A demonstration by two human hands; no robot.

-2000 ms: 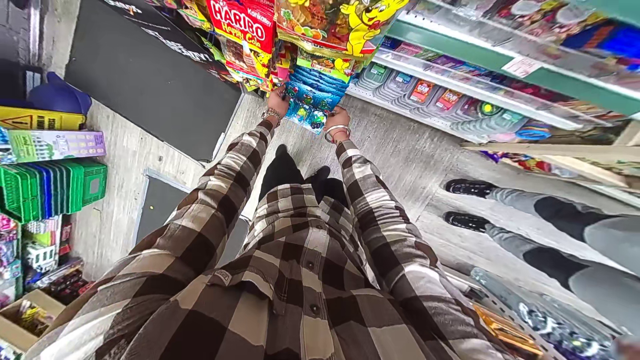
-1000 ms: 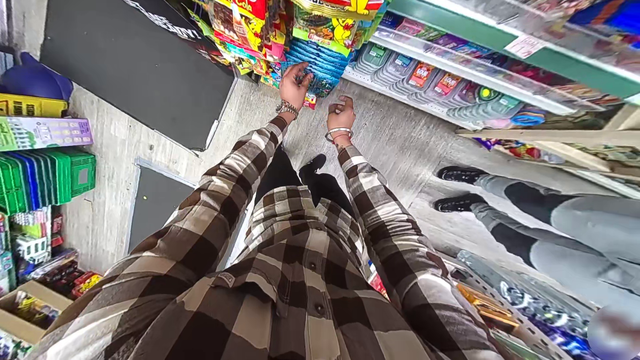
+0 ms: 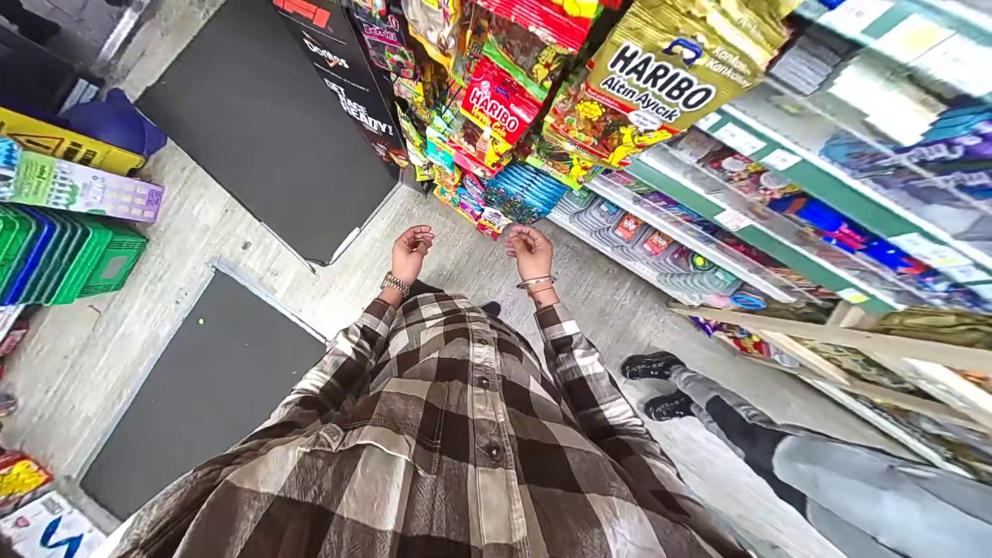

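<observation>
My left hand [image 3: 411, 252], with a metal watch at the wrist, is raised in front of me over the floor, fingers loosely curled and nothing in them. Level with it on the right is my right hand [image 3: 532, 252], with bracelets at the wrist; its thumb and fingertips are near each other, and no item shows in them. Just beyond the right hand hang blue candy packets [image 3: 525, 192]. Above these are a red Haribo bag [image 3: 498, 108] and a large gold Haribo bag [image 3: 651, 81] on the hanging display.
A black Doritos display [image 3: 341, 70] stands beside the candy. Shelves with plastic fronts [image 3: 697, 256] run along the right, near a wooden frame [image 3: 837, 333]. Another person's legs [image 3: 728, 418] are at lower right. Green shopping baskets [image 3: 108, 260] stand at left; dark mats [image 3: 225, 372] lie on the floor.
Both hands were at the blue packets two seconds ago. One second ago my left hand still touched them; now both hands are drawn back from the display, apart from the packets.
</observation>
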